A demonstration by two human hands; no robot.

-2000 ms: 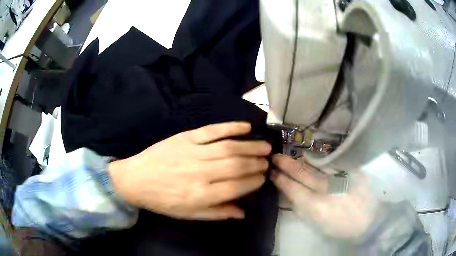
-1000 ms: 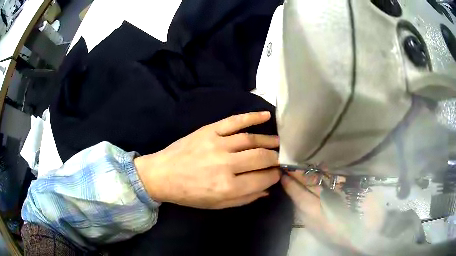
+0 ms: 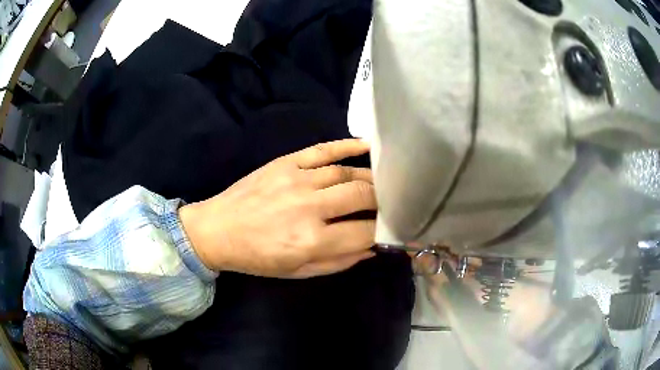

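The large black cloth (image 3: pixel 217 137) lies left of the white-grey sewing machine head (image 3: pixel 434 123). My left hand (image 3: pixel 282 217) lies palm down on the cloth, fingers slightly apart and pointing right; some fingertips reach behind the head's edge. My right hand (image 3: pixel 532 314) is blurred and partly hidden behind the thread tension parts (image 3: pixel 499 278), right of the cloth edge; its grip cannot be made out. The needle and presser foot are hidden behind the head.
White material (image 3: pixel 174 22) with a jagged visible edge shows beyond the cloth. Crumpled white material (image 3: pixel 36 209) is at the far left. A curved wooden table edge (image 3: pixel 22 69) runs along the upper left, with dark equipment below it.
Compared with two seconds ago, the machine head fills more of the view and hides the foot area. Since one second ago, the head, cloth and my left hand have shifted left in the picture.
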